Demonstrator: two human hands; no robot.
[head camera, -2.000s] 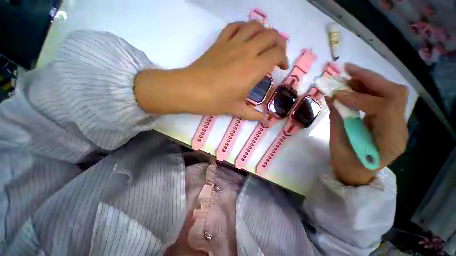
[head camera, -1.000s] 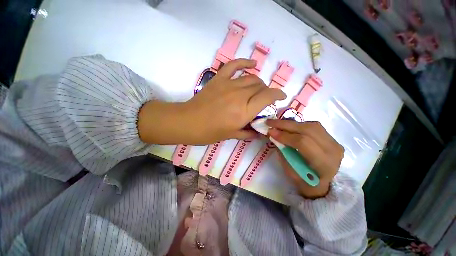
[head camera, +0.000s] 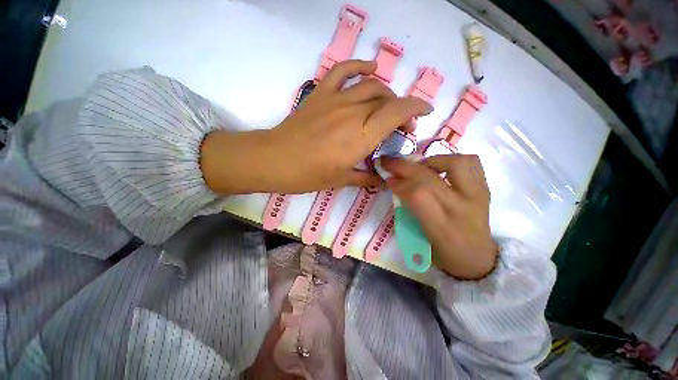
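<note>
Several pink smartwatches lie side by side on the white mat, holed straps toward me. My left hand (head camera: 312, 141) spans the middle ones, its thumb and fingers around the rim of the third watch (head camera: 395, 146) from the left, covering much of the second. My right hand (head camera: 446, 204) holds the green-handled tool (head camera: 411, 237), its handle pointing toward me; the fingertips are at that screen's lower left edge and hide the tool's head. The rightmost watch (head camera: 440, 148) shows its screen partly beside my right fingers. The leftmost watch (head camera: 305, 94) shows above my left wrist.
A small wrapped stick (head camera: 474, 52) with a yellowish band and dark tip lies at the mat's far side. Shiny clear film (head camera: 531, 167) lies on the mat at right. The white mat (head camera: 149, 44) has a yellowish front edge; dark surfaces surround it.
My right hand has come from beyond the rightmost watch to the third watch, bringing the tool. Since one second ago the green handle has turned more upright. My left hand has moved left, uncovering the leftmost watch.
</note>
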